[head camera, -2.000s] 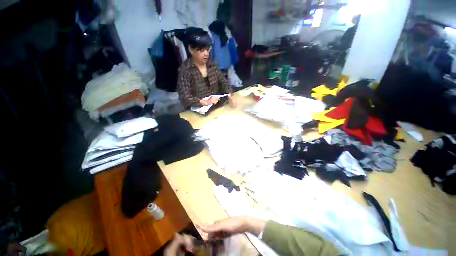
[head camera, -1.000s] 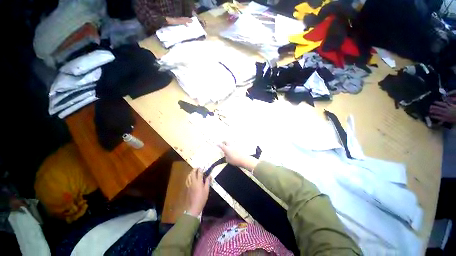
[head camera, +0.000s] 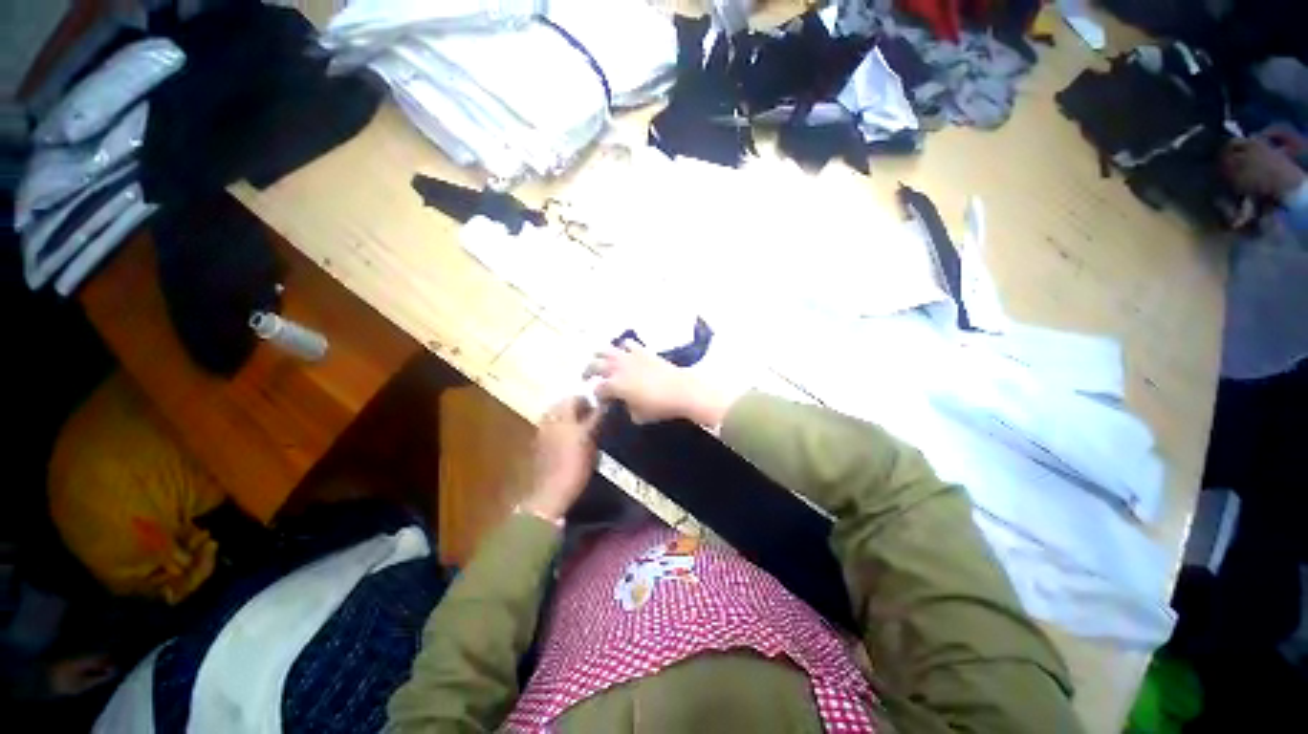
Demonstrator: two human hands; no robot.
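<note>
A long black fabric strip (head camera: 746, 502) lies along the near table edge, beside the checked apron. My right hand (head camera: 638, 384) is at its far left end, fingertips pinched together. My left hand (head camera: 564, 447) is just beyond the table edge, its fingertips close to the right ones and slightly blurred. Something small and pale shows between the fingertips; what it is cannot be told. A narrow black scrap (head camera: 686, 344) curves on the table just beyond my right hand. Bright white panels (head camera: 990, 445) lie to the right, partly behind my right sleeve.
A tied white bundle (head camera: 495, 79), black offcuts (head camera: 803, 86) and grey offcuts (head camera: 968, 72) lie at the back. A thread cone (head camera: 290, 336) is on the orange-brown bench (head camera: 215, 409). A yellow-orange sack (head camera: 122, 480) is at left. Another person's hand (head camera: 1265, 165) touches black cloth at right.
The view has tilted down and shifted right. Both hands came together at the strip's end. The black piece that ran between them a second ago now lies beyond my right hand.
</note>
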